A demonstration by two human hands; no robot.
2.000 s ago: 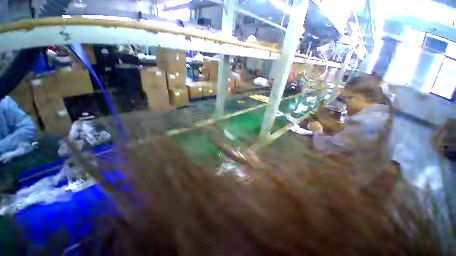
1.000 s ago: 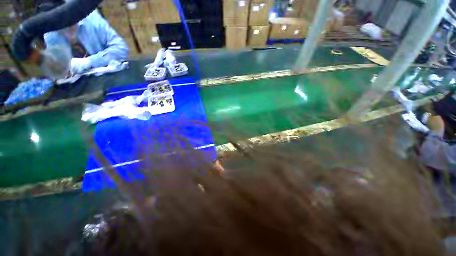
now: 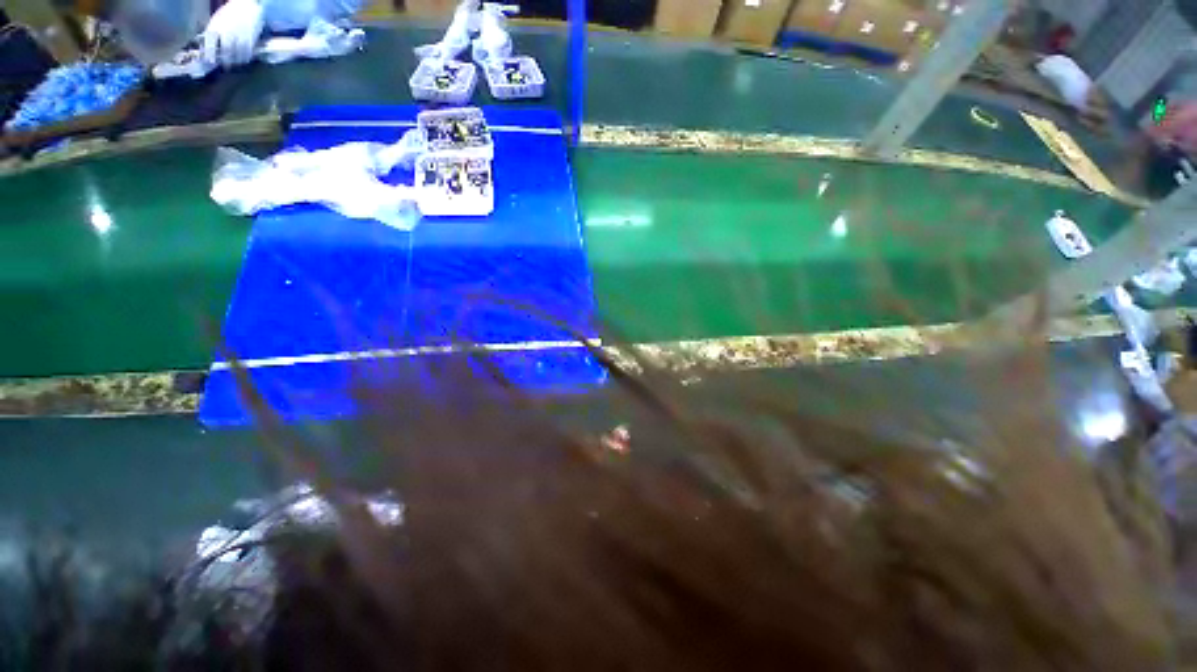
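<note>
Two white open housings lie end to end on the blue mat, the nearer one (image 3: 456, 187) and the farther one (image 3: 454, 133), with small dark and metallic bits inside. White cord bundles in clear film (image 3: 315, 181) trail left from them. The blue mat (image 3: 420, 289) lies across the green belt. Hair covers the lower middle of the picture. A small skin-coloured spot (image 3: 617, 440) shows through the hair; I cannot tell if it is a finger or whose hand. My left hand and my right hand are not clearly seen.
Two more housings (image 3: 444, 82) with bundles lie on the far bench. A gloved hand (image 3: 234, 33) is at the far left, by a heap of blue parts (image 3: 79, 99). A frame post (image 3: 939, 79) stands right. Shiny white film (image 3: 230, 545) lies near left. Another housing (image 3: 1070, 236) is at right.
The view has swung from the line and a worker at right down to the blue mat. A housing now shows on the belt at right. No grasp or release is visible.
</note>
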